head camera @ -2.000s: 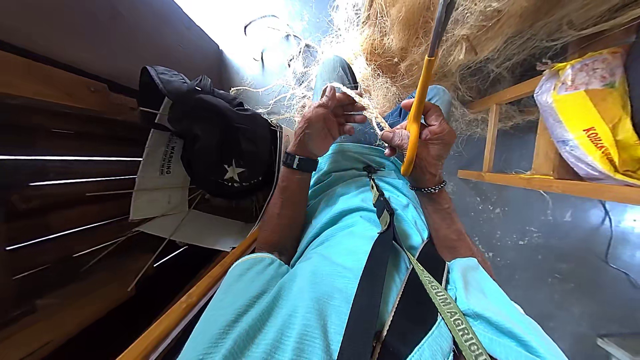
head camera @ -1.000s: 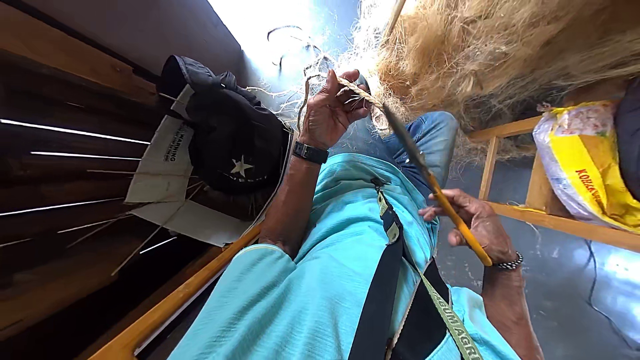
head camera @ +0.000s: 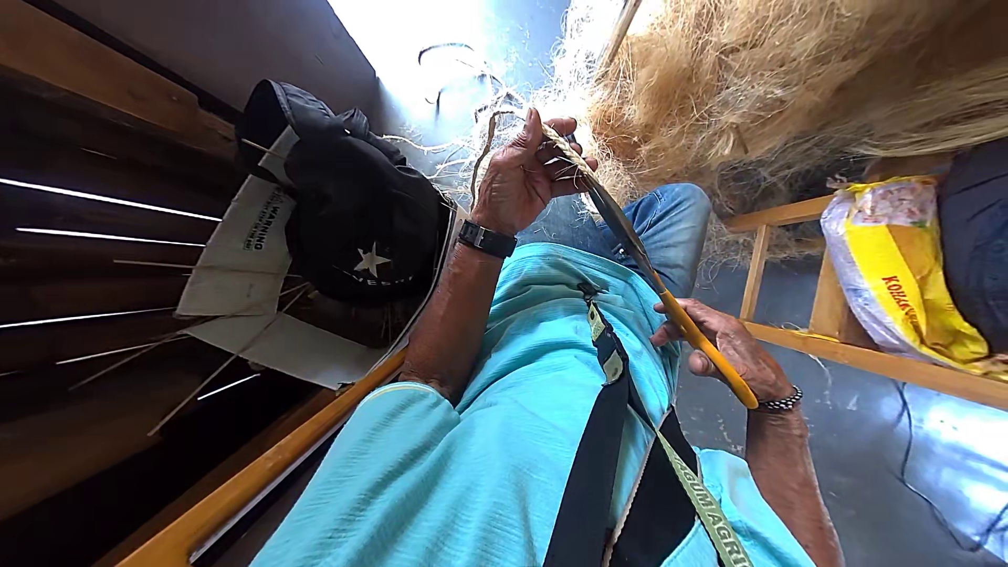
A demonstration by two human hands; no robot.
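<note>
In my left hand (head camera: pixel 524 169), raised at upper centre, is a pale twisted fibre rope (head camera: pixel 568 150), pinched between thumb and fingers. My right hand (head camera: pixel 728 342) is lower and to the right, around the yellow handle of a long-bladed cutting tool (head camera: pixel 693 335), which looks like shears. Its dark metal blades reach up to the rope beside my left fingers; whether they touch it I cannot tell. Loose fibre strands trail behind my left hand.
A large heap of tan plant fibre (head camera: pixel 693 87) fills the upper right. On the left, a black cap (head camera: pixel 366 205) lies over an open cardboard box (head camera: pixel 236 260). A wooden frame (head camera: pixel 866 362) and a yellow printed sack (head camera: pixel 898 268) are at right. Slatted wood lines the left side.
The cutting tool, upright beside my left hand two seconds ago, now slants with its blades at the rope. My right hand has moved down and to the right, away from my left.
</note>
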